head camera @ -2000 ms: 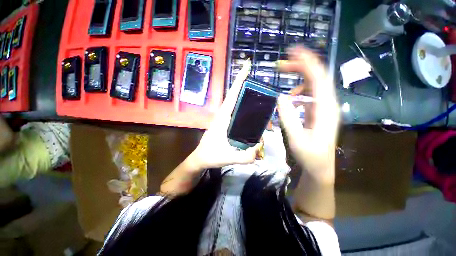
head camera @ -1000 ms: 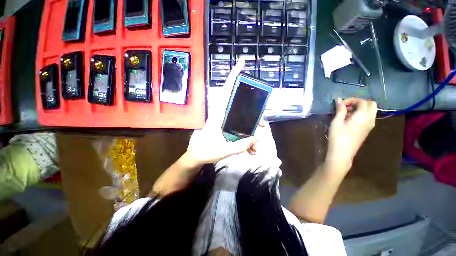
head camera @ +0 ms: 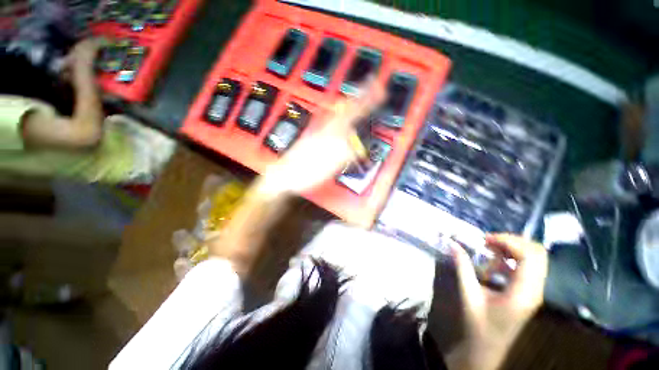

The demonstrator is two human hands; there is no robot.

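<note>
My left hand (head camera: 318,155) is blurred over the lower row of the red tray (head camera: 238,152). It covers the pocket left of the silver-faced unit (head camera: 359,175); whether it grips anything cannot be told. My right hand (head camera: 506,296) is at the near right edge of the blister tray (head camera: 426,225), thumb and fingers curled around a small dark, shiny patch that I cannot identify. Black-bodied phones with gold spots (head camera: 256,106) lie in the lower row. Screen units with teal-blue frames (head camera: 323,63) lie in the upper row, the rightmost (head camera: 399,97) partly behind my fingers.
At the right lie a white wipe (head camera: 562,228), thin tools (head camera: 584,238) and a white round dish (head camera: 650,242). Below the bench edge is a cardboard box (head camera: 155,224) with yellow pieces (head camera: 225,206). At the left, a neighbour's arm (head camera: 85,108) reaches to another red tray (head camera: 155,54).
The view has turned, tilting the bench. My left hand has moved over the red tray, and the phone unit no longer shows in it. My right hand has moved to the blister tray's near edge.
</note>
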